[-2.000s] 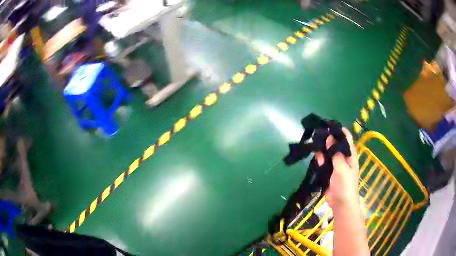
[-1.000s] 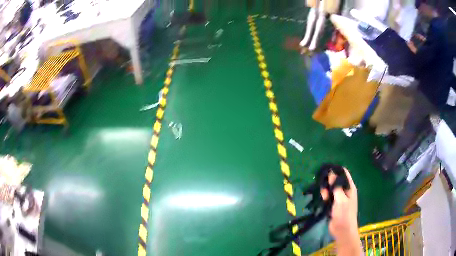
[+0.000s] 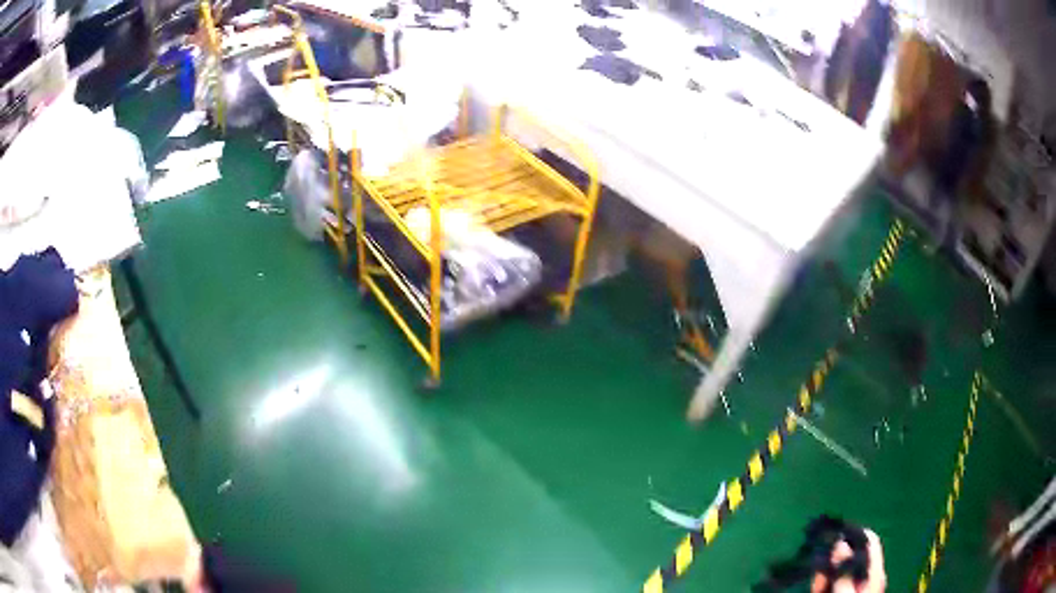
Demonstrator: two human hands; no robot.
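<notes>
My right hand is at the bottom edge, right of centre, small, blurred and cut off by the frame. Its fingers are closed around a bunched dark tape or cloth. The dark bunch hangs out to the left of the fingers. My left hand is not in view. A dark blurred shape shows at the bottom edge left of centre, and I cannot tell what it is.
A yellow metal cart with plastic-wrapped goods stands beside a long white table bearing dark pieces. A wooden surface with navy cloth is at the left. Yellow-black floor lines and scraps lie at the right.
The view has turned left, towards the yellow cart and long white table. My right hand with the dark bunch now sits lower, mostly cut off by the bottom edge.
</notes>
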